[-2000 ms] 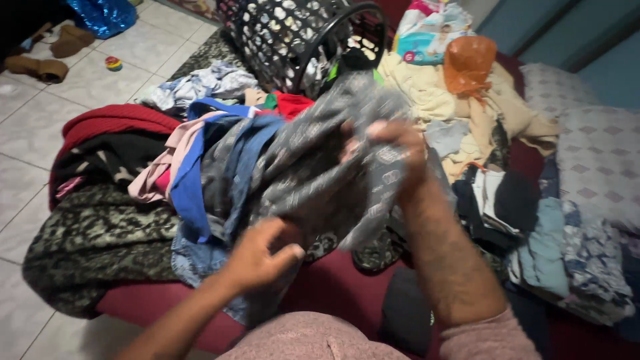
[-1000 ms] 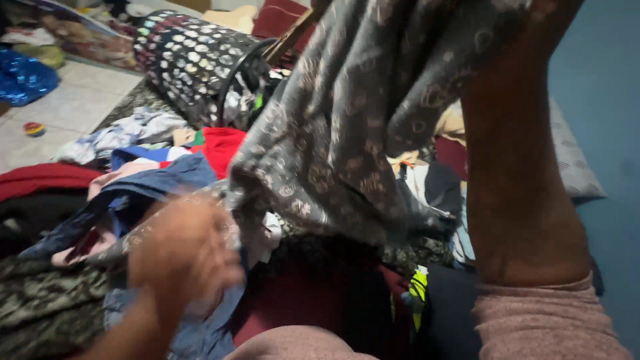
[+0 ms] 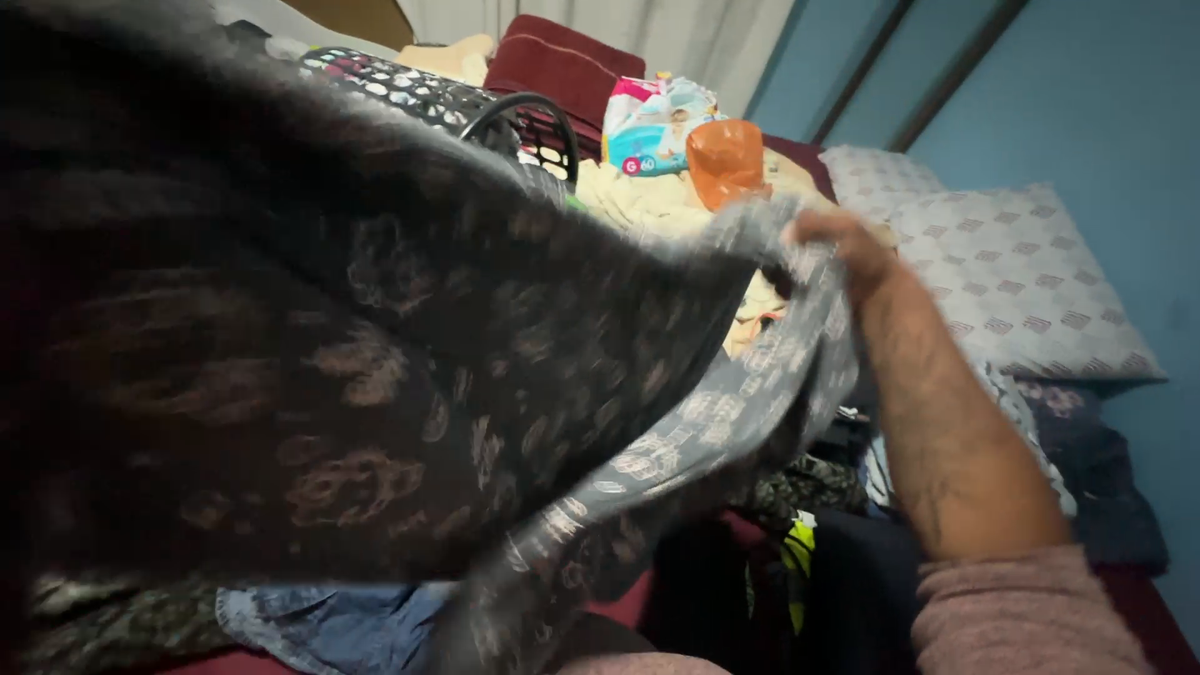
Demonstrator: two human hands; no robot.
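Observation:
A dark grey patterned cloth (image 3: 375, 375), blurred by motion, is spread across the left and middle of the view. At the centre right my right hand (image 3: 839, 248) is closed on its edge, with one part of the cloth hanging in a loop below the fingers. My left hand is not visible; the cloth covers the left side. Blue denim (image 3: 328, 619) shows under the cloth's lower edge. To the right of the cloth lies a dark garment with a neon yellow piece (image 3: 799, 562).
Behind the cloth are a black perforated laundry basket (image 3: 403, 89), a diaper pack (image 3: 656, 131), an orange plastic bag (image 3: 727, 164) and a folded maroon cloth (image 3: 562, 70). Pillows (image 3: 1022, 272) rest by the blue wall at right, with folded dark clothes (image 3: 1097, 469) below them.
The grey cloth, bunched between my hands two seconds ago, is now spread out wide. My right hand has come down from the top edge seen one second ago. My left hand has gone out of sight.

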